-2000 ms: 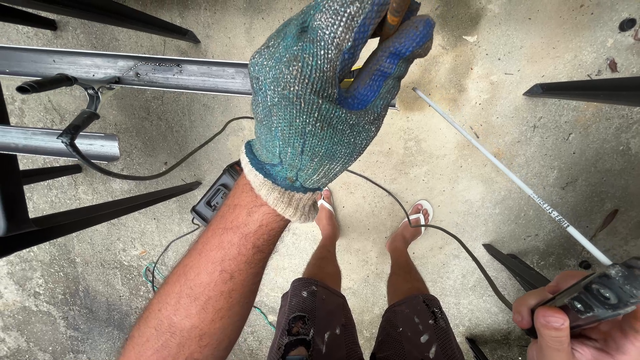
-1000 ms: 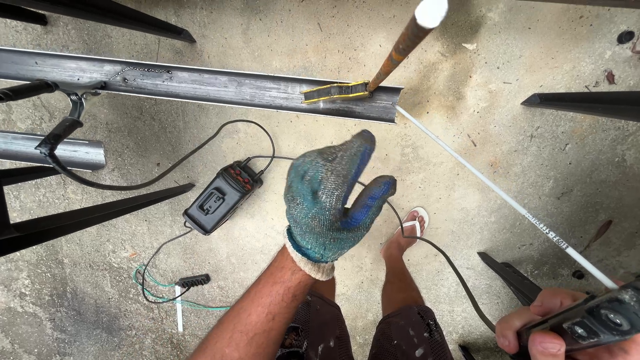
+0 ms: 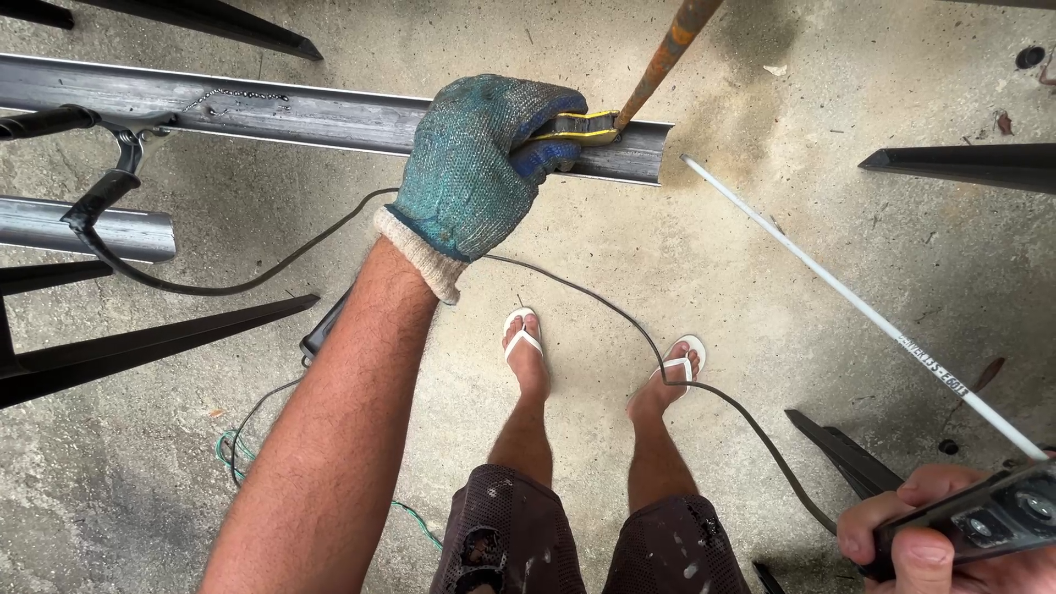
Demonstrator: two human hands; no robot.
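Note:
My left hand [image 3: 493, 165], in a blue-green knit work glove, grips a yellow-edged black block [image 3: 587, 125], which looks like a welding magnet. That block sits in a steel channel [image 3: 330, 124] near its right end. A rusty metal rod [image 3: 668, 54] rises from beside the block's right end; its top is out of view. At the lower right, my bare right hand [image 3: 932, 528] holds a black electrode holder [image 3: 982, 516]. From there a pale welding electrode [image 3: 858, 301], bearing writing, slants up to the left. Its tip is just right of the channel's end, apart from it.
A ground clamp [image 3: 128, 144] with a black cable [image 3: 247, 287] grips the channel's lower edge at left. A second steel piece [image 3: 148, 233] lies below it. Black metal legs [image 3: 965, 165] project from both sides. Another cable [image 3: 615, 313] crosses the concrete floor over my right foot [image 3: 672, 371].
My left hand was below the channel one second ago, with thumb and fingers apart. It has moved up and closed on the yellow-edged block. My right hand still holds the electrode holder.

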